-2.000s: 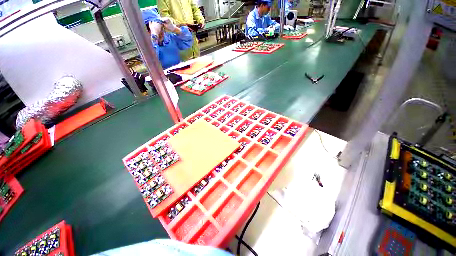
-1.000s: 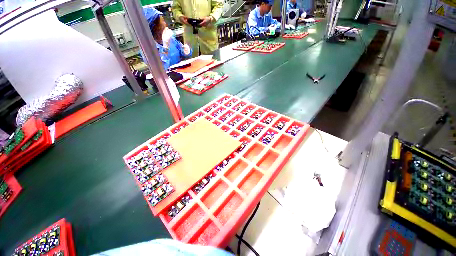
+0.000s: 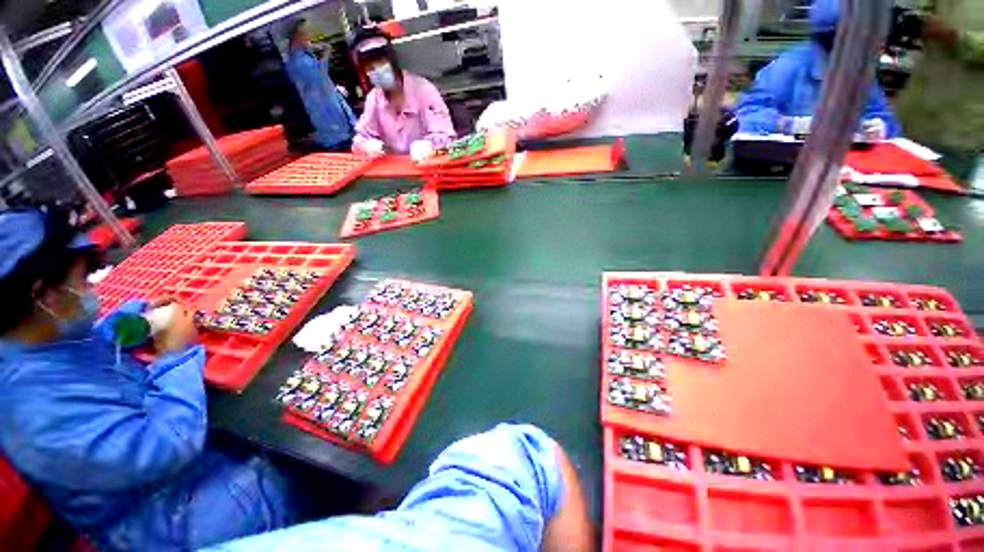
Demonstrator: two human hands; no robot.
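A large red compartment tray (image 3: pixel 611 498) lies at the right, cut off by the frame's edge. Circuit boards fill many of its pockets; several front pockets are empty. A flat orange-red divider sheet (image 3: pixel 793 377) lies on it, with small boards (image 3: pixel 637 334) at the sheet's left end. A smaller red tray (image 3: pixel 440 361) full of boards lies left of centre on the green bench. My blue sleeve reaches in at the bottom centre, with a strip of bare skin at its end. It seems to be my left arm; the hand is below the picture. My right hand is out of view.
A person in blue (image 3: pixel 97 399) sits close at left, hands at a red tray (image 3: pixel 243 372). Across the green bench (image 3: pixel 529 248) are a person in pink (image 3: pixel 405 113), board-filled red trays (image 3: pixel 388 221) and a red stack (image 3: pixel 227 156). A metal post (image 3: pixel 815 162) stands behind the large tray.
The view has swung left, so the large tray now sits at the right and the machine has left the picture. The neighbour at left has come into view. More of my blue sleeve shows.
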